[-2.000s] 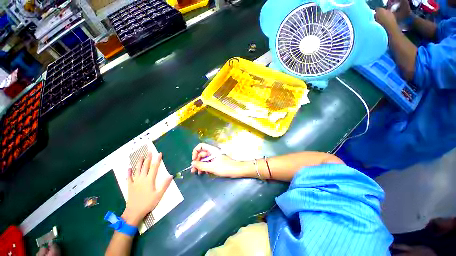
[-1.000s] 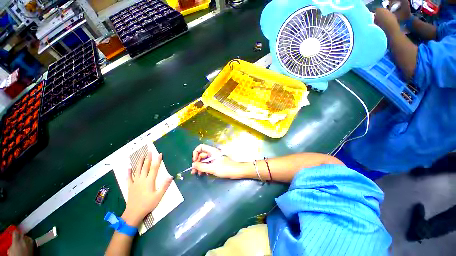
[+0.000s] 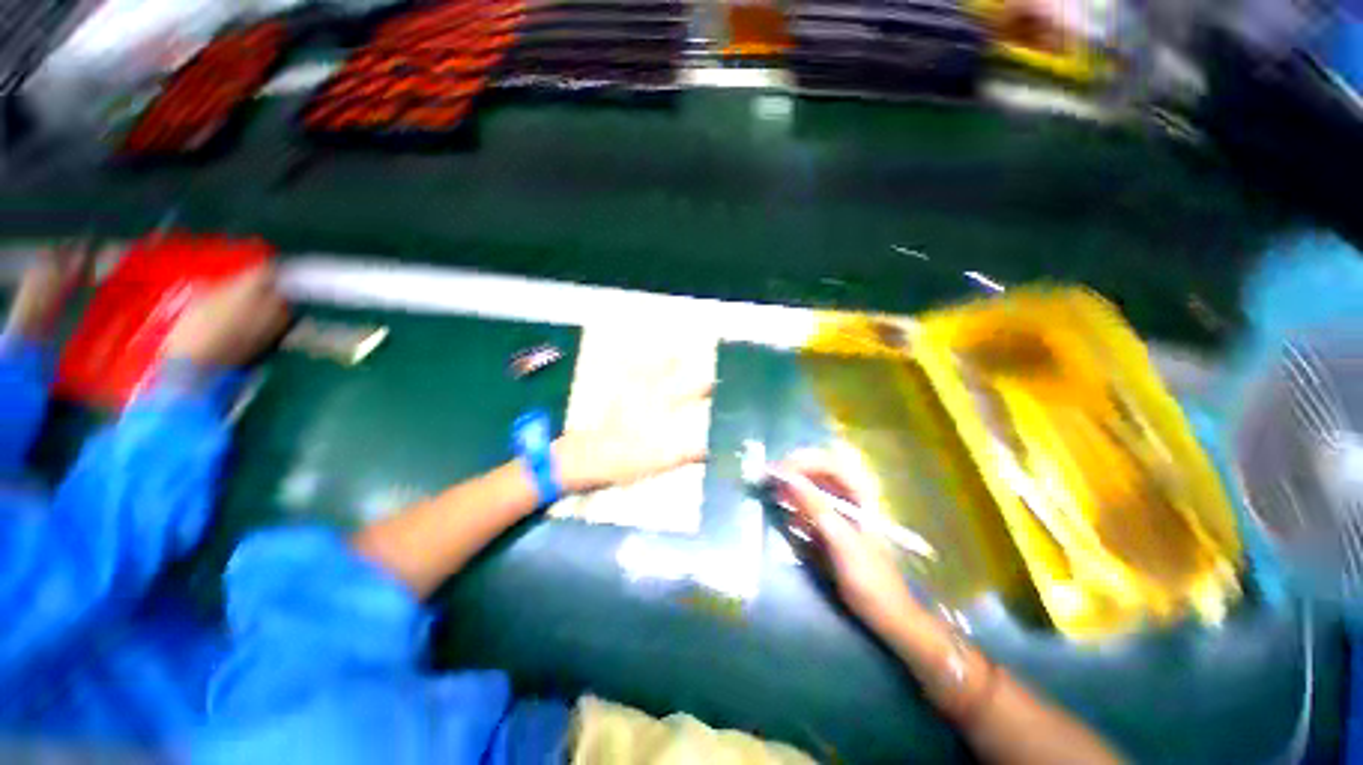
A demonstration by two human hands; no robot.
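Observation:
The picture is blurred. My left hand, with a blue wrist strap, lies flat on the cream sheet of adhesive pieces and grips nothing. My right hand is to the right of the sheet and holds slim tweezers. A small pale piece is at the mat by my right fingertips; whether the tweezers touch it cannot be told. A small electronic unit lies on the green mat left of the sheet.
A yellow tray with amber sheets is at the right, beside a light blue fan. At the left, a person's hands are at a red tray; a pale strip lies nearby. Black trays with orange-red parts stand beyond the belt.
The view has swung left and levelled, and is now blurred. More of the neighbour and red tray shows; the fan is partly cut off. My left hand stays on the sheet, my right still holds the tweezers.

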